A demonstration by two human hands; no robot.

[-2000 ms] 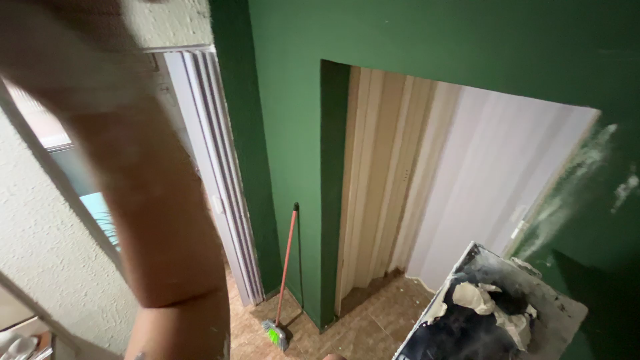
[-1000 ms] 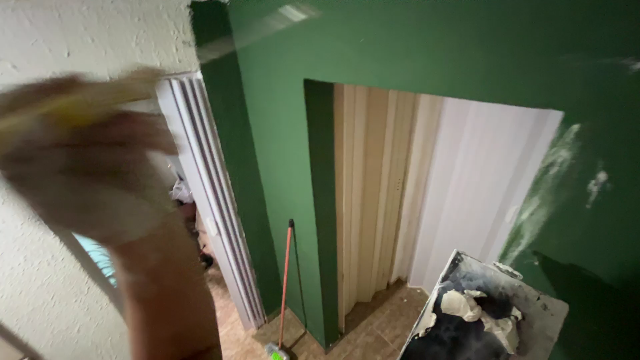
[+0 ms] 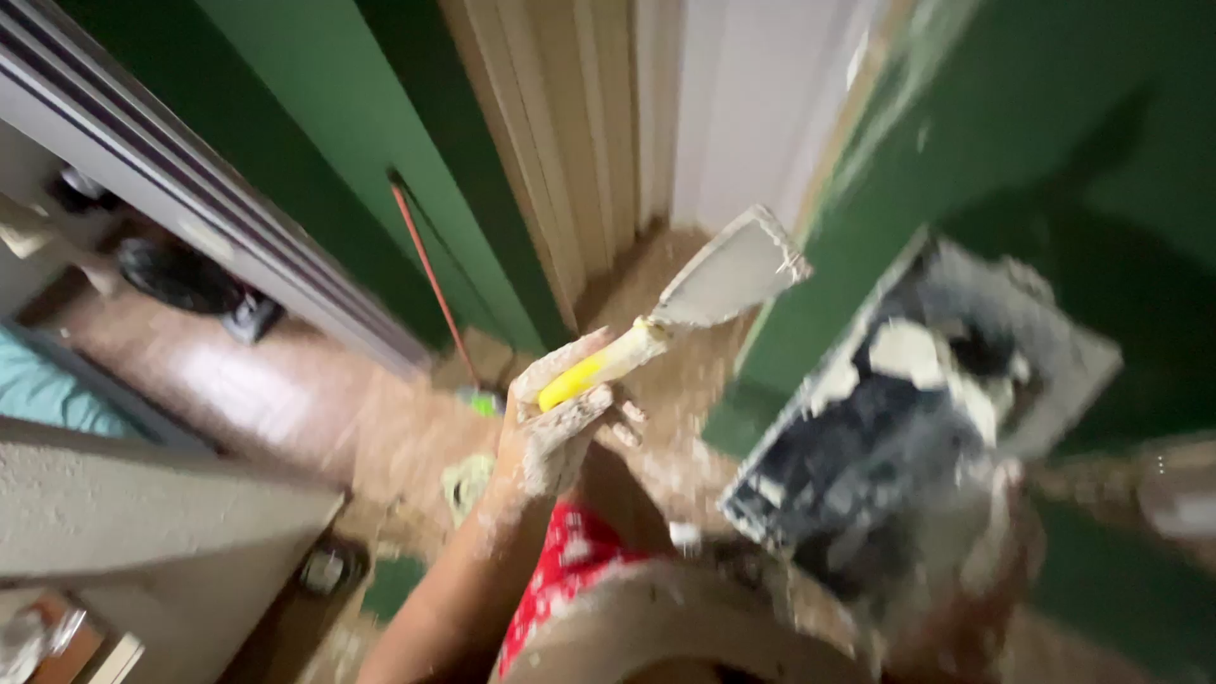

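Observation:
My left hand [image 3: 565, 413], coated in white compound, is closed around the yellow handle of a putty knife [image 3: 727, 275]. The knife's broad, smeared blade points up and right. My right hand [image 3: 997, 551], blurred, is at the lower right edge of a rectangular dark plate [image 3: 855, 446] and appears to hold it. Thick lumps of cream-white compound [image 3: 907, 356] lie on the plate. The knife blade is left of the plate, apart from it in view. Most of my right hand's fingers are hidden or smeared by motion.
A red-handled mop or broom [image 3: 432, 275] leans on the green wall [image 3: 332, 114]. A beige folding door [image 3: 560, 123] is ahead, a pale folding door frame [image 3: 218, 199] at left. Below are the tiled floor [image 3: 408, 427], a roll of tape [image 3: 467, 484] and a textured wall corner [image 3: 161, 503].
My left hand has come down from the textured wall at upper left to in front of my body, with the putty knife in it. The view has tilted down.

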